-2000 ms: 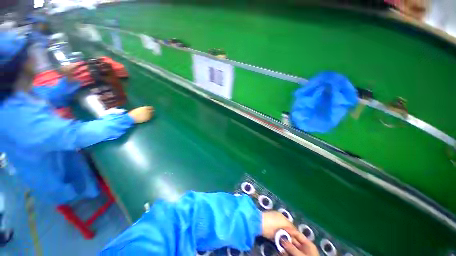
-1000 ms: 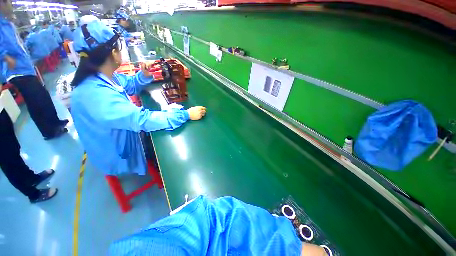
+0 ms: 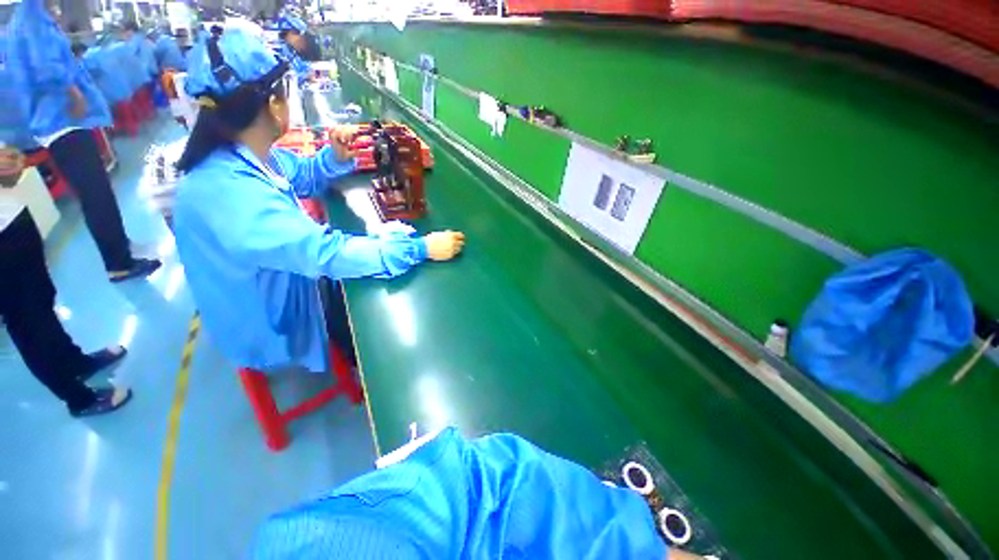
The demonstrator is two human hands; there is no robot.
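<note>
A clear blister tray point(image 3: 702, 534) shows its corner at the bottom edge, right of my blue left sleeve. Two ring-faced components, one point(image 3: 636, 477) behind the other point(image 3: 675, 526), sit in it with white rings up. A small part of another ring shows beside the sleeve. My left arm in its blue sleeve crosses the bottom of the view. Only a sliver of skin at the cuff shows at the bottom edge; my left hand itself is cut off. My right hand is out of the picture.
The tray lies on the dark-green conveyor belt point(image 3: 515, 328). A person in a blue smock point(image 3: 257, 241) sits at the left beside a red-brown fixture point(image 3: 401, 170). A blue cloth cap point(image 3: 885, 323), a small bottle point(image 3: 777, 337) and a posted sheet point(image 3: 611, 197) are along the green panel.
The view has swung left and up, so my left hand and the held ring-faced component have left the picture, along with most of the tray. The neighbouring person's outstretched hand stays on the belt.
</note>
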